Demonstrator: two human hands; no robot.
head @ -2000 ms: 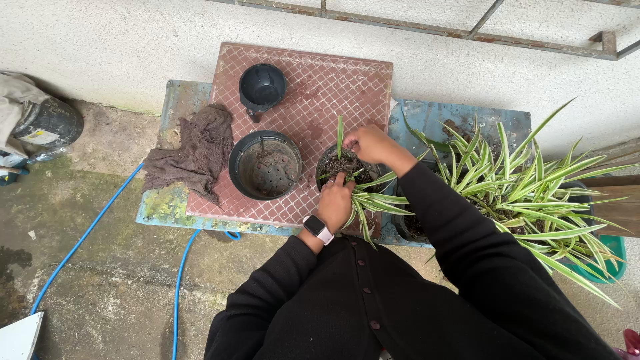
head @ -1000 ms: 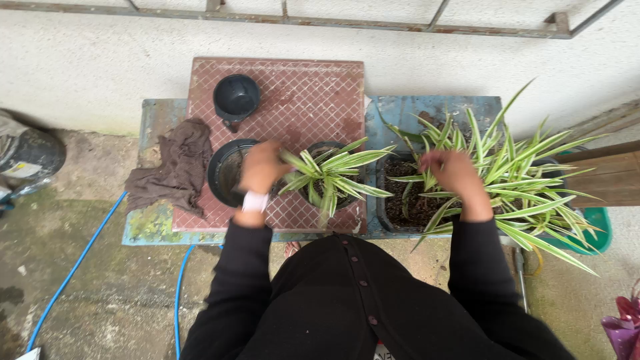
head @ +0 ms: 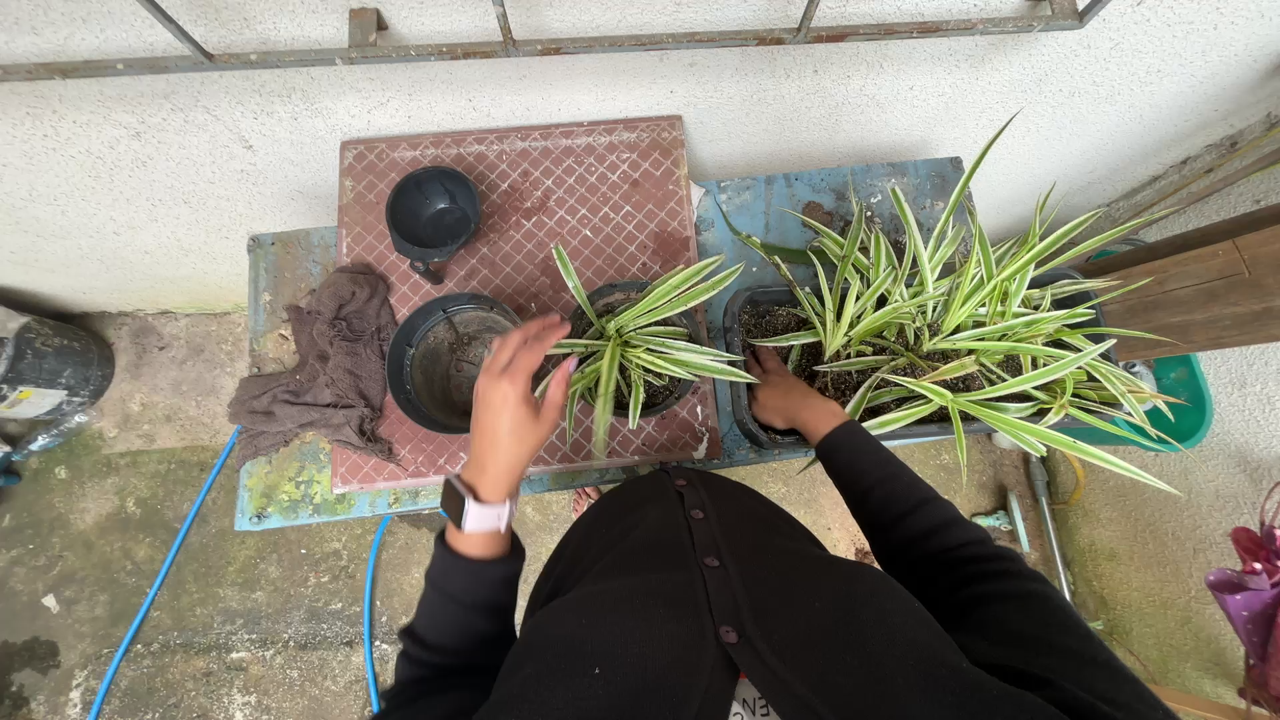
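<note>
My left hand, with a watch on its wrist, is raised with fingers apart between a black pot with some soil inside and a potted spider plant with green and white leaves. It holds nothing. My right hand reaches into the left end of a long black planter. Its fingertips are at the dark soil and partly hidden, so whether they grip anything cannot be told. More spider plants fill the planter.
A small black cup-like pot and a crumpled brown cloth lie on the red tile-patterned board. A metal rail runs along the wall behind. A blue hose crosses the floor at left. A green basin stands at right.
Two seconds ago both hands were at the small plant's pot. My right hand has since moved right to the long planter, and my left hand has let go of the plant.
</note>
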